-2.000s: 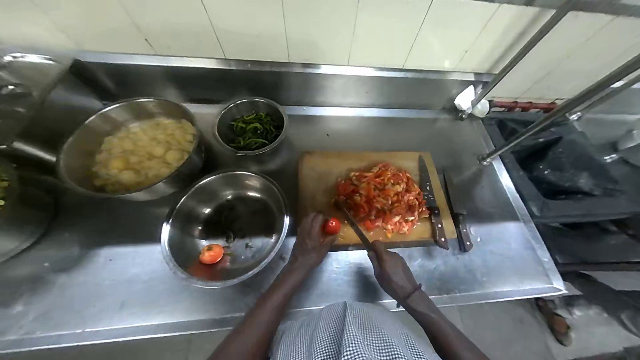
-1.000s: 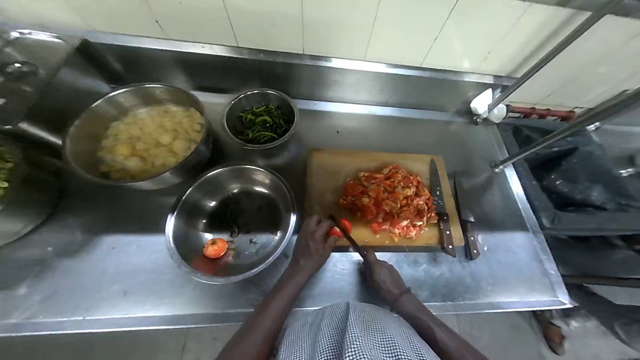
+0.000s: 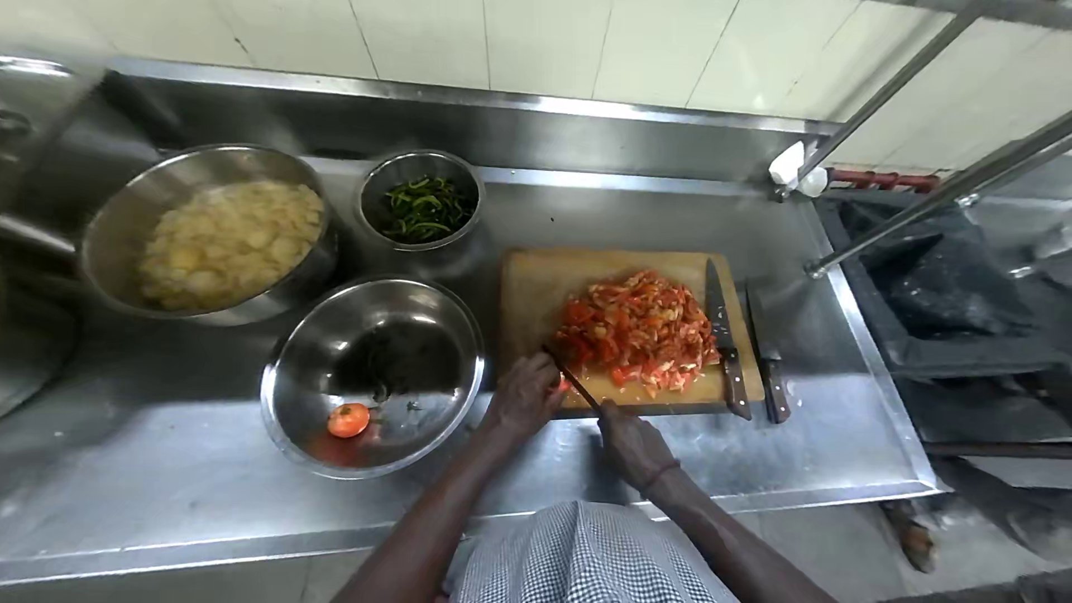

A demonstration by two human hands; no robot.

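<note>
My right hand (image 3: 628, 444) grips the handle of a knife (image 3: 576, 381), whose blade slants up and left over the front left of a wooden cutting board (image 3: 532, 289). My left hand (image 3: 528, 389) is closed around a piece of tomato (image 3: 563, 385), mostly hidden by the fingers, with the blade against it. A heap of chopped tomato (image 3: 641, 327) covers the middle of the board. To the left, a wide steel bowl (image 3: 293, 352) holds one tomato (image 3: 348, 420).
A second knife (image 3: 727, 352) lies on the board's right side, another (image 3: 766, 360) on the steel counter (image 3: 184, 494) beside it. Behind the bowl stand a pot (image 3: 109, 234) of pale pieces in liquid and a small bowl (image 3: 368, 197) of green chillies. A metal post (image 3: 888, 92) rises at the right.
The knife's blade has moved left to the tomato in my left hand. Two seconds ago the red tomato showed whole beside my fingers; now only a bit of it shows.
</note>
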